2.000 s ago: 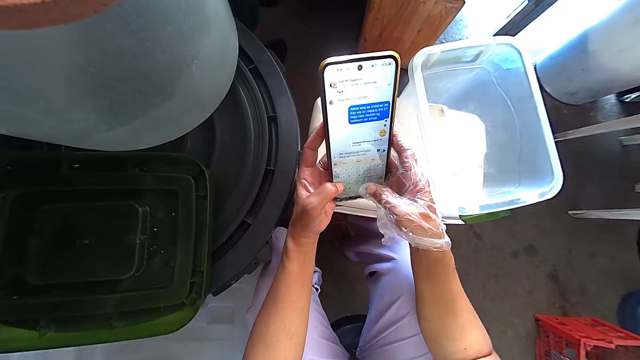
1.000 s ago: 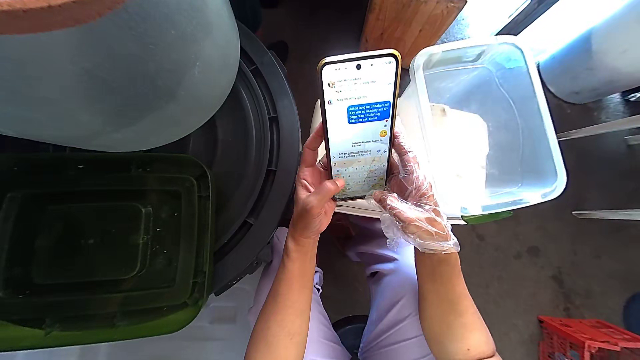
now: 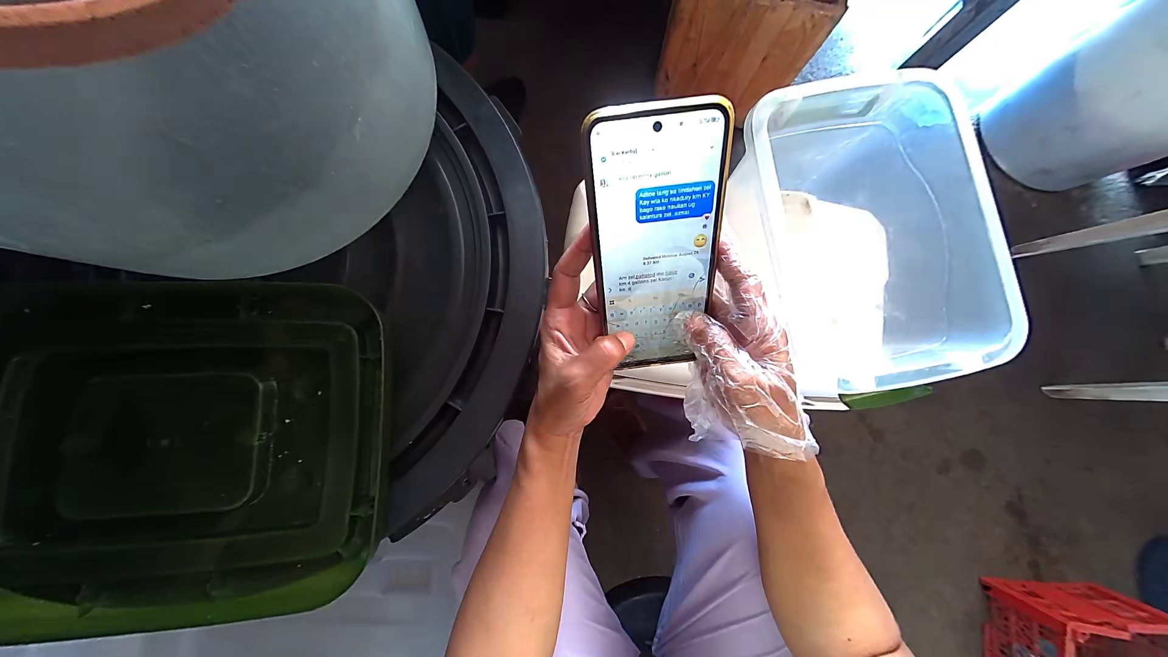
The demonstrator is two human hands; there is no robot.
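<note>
A smartphone (image 3: 659,228) with a gold-edged case stands upright in the middle of the view, its lit screen showing a message chat and a keyboard. My bare left hand (image 3: 581,351) grips its left side, the thumb over the lower left of the keyboard. My right hand (image 3: 748,365), in a clear plastic glove, holds the right side with its thumb over the keyboard's right part. The fingers behind the phone are partly hidden. Just right of my right hand is a clear plastic tub (image 3: 999,301) with a white item inside or showing through it; I cannot tell which.
A dark green plastic lid (image 3: 164,443) lies at the left, beside a round black lid (image 3: 516,265). Above them stands a large translucent container (image 3: 219,137). A wooden block (image 3: 744,50) is at the top, a red plastic crate (image 3: 1068,616) at the lower right.
The text in the phone's typing field looks longer than before. Both hands keep their hold on the phone, with the right thumb shifted up slightly over the keyboard.
</note>
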